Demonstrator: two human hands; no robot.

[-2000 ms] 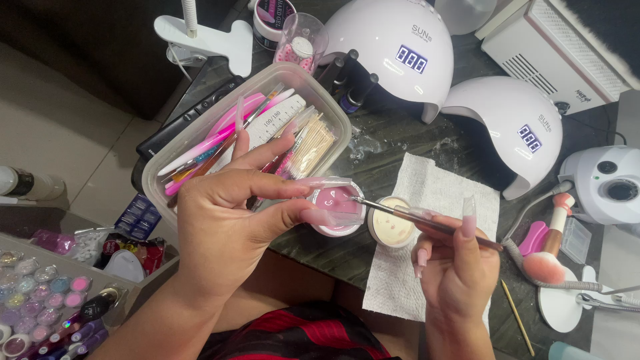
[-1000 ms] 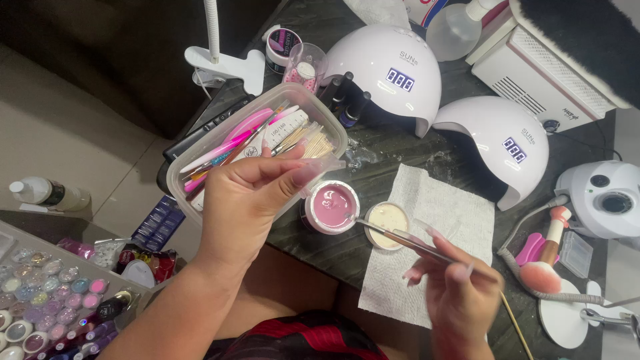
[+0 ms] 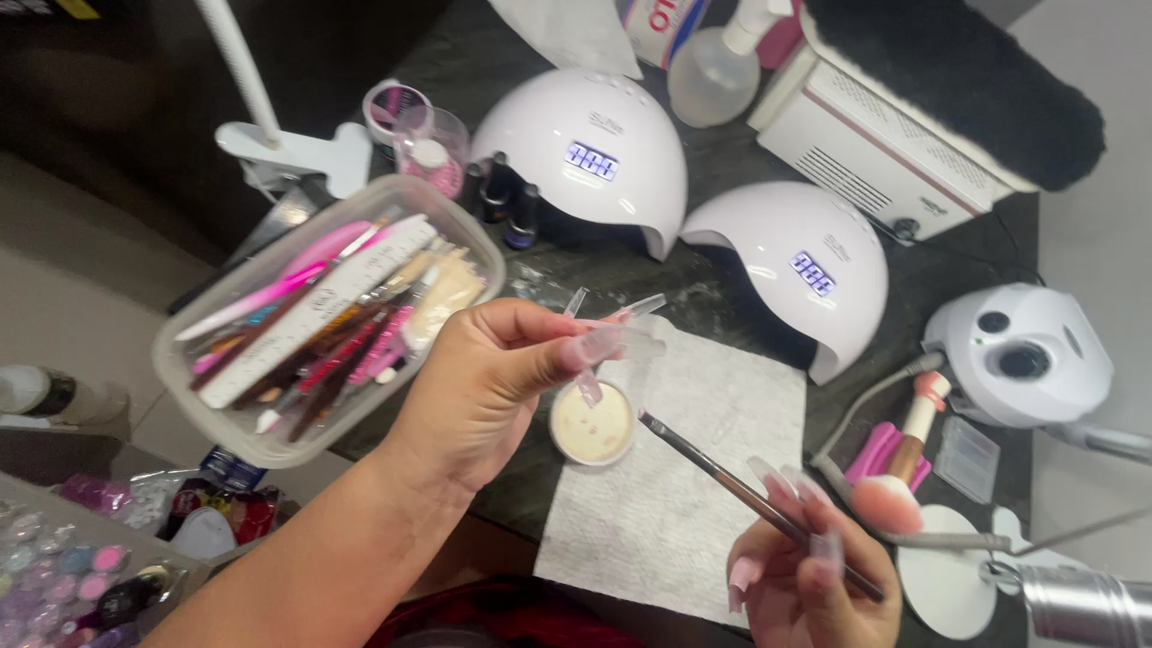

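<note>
My left hand [image 3: 499,382] pinches a small clear piece, apparently a nail tip [image 3: 641,342], between thumb and fingertips above the work surface. Its exact outline blurs into my long translucent nails. My right hand [image 3: 814,567] holds a thin dark-handled brush [image 3: 756,499], its pink-tinged tip pointing up and left, apart from the left hand. Below the left fingertips is a round white-rimmed container [image 3: 591,423] with a cream-coloured surface and faint pink spots. It stands at the left edge of a white paper towel [image 3: 684,468]. The pot of pink gel is not visible.
A plastic bin [image 3: 328,441] of files, brushes and sticks is at left. Two white nail lamps [image 3: 585,121] [image 3: 783,234] stand behind, with small dark bottles [image 3: 522,216] beside one. A nail drill unit [image 3: 1017,351], dust brush [image 3: 886,504] and metal lamp head [image 3: 1089,607] are at right.
My left hand has moved right, over the cream-coloured container. The brush, at the pink gel pot in the earlier frames, is now away from it. That pot is no longer visible.
</note>
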